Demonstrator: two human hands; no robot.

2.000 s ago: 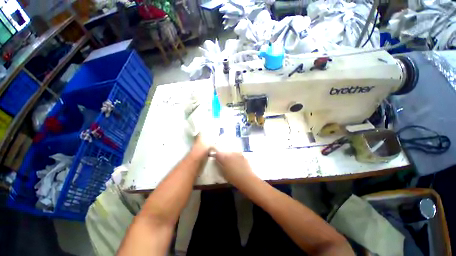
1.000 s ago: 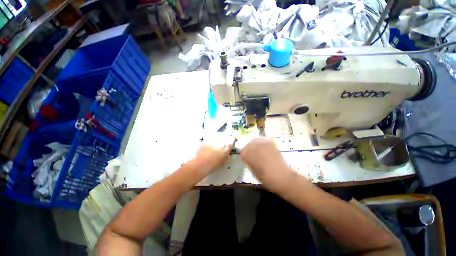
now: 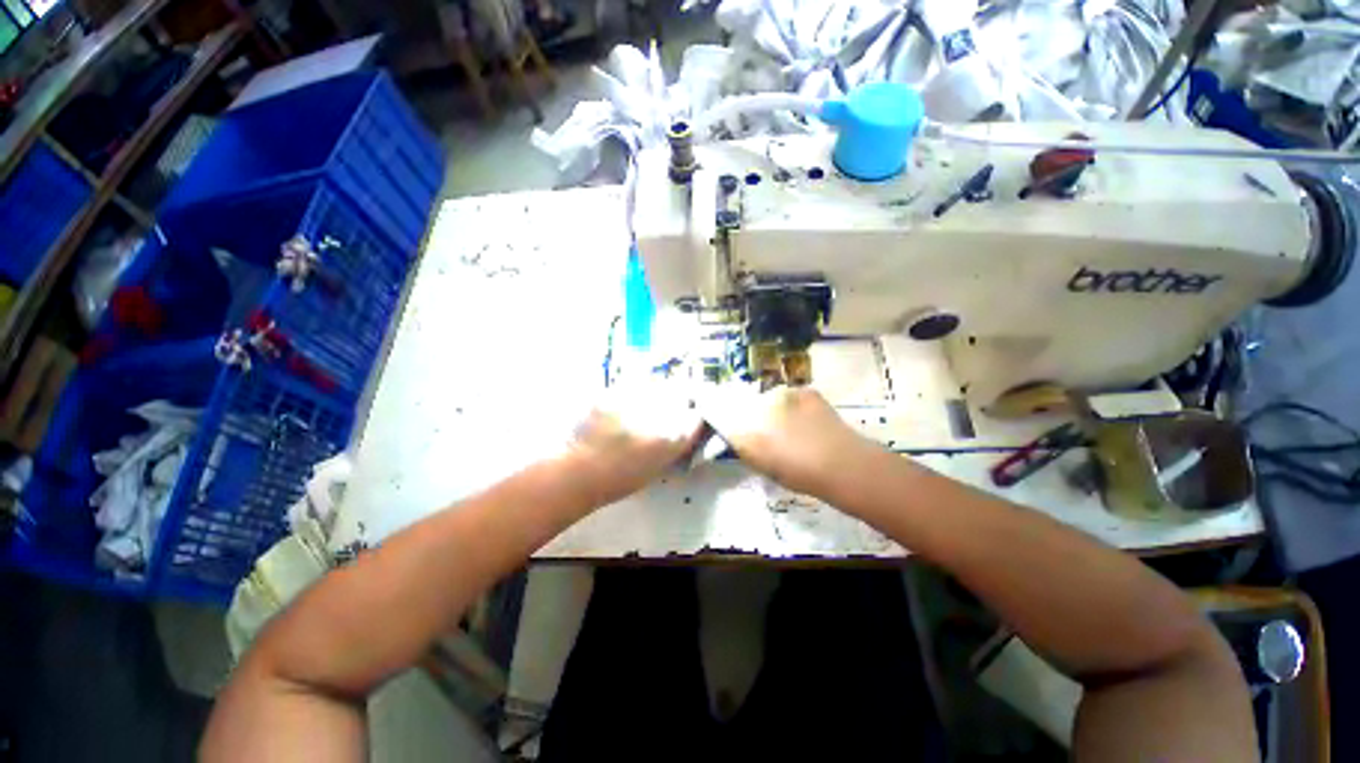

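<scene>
The off-white "brother" sewing machine (image 3: 1014, 283) stands on the chipped white table. My left hand (image 3: 638, 432) and my right hand (image 3: 783, 432) meet just in front of the needle area, left of the brass-coloured guide (image 3: 782, 367). A small bit of pale cloth (image 3: 710, 447) shows between my fingertips, pinched by both hands. The rest of the cloth is hidden or lost in the lamp's glare. The lamp's blue sleeve (image 3: 638, 298) is left of the needle. Needle and presser foot are not clearly visible.
Snips (image 3: 1040, 453) and an olive-grey metal tray (image 3: 1178, 465) lie at the table's right. A blue cup (image 3: 877, 131) sits on the machine head. Blue crates (image 3: 284, 313) holding cloth stand left. Pale cloth (image 3: 276, 589) hangs by my left knee. White cloth heaps (image 3: 955, 60) lie behind.
Both hands have moved right from the table left of the needle to the needle area, then stayed there. The pale cloth seen standing up on the left has gone from there. The view has shifted.
</scene>
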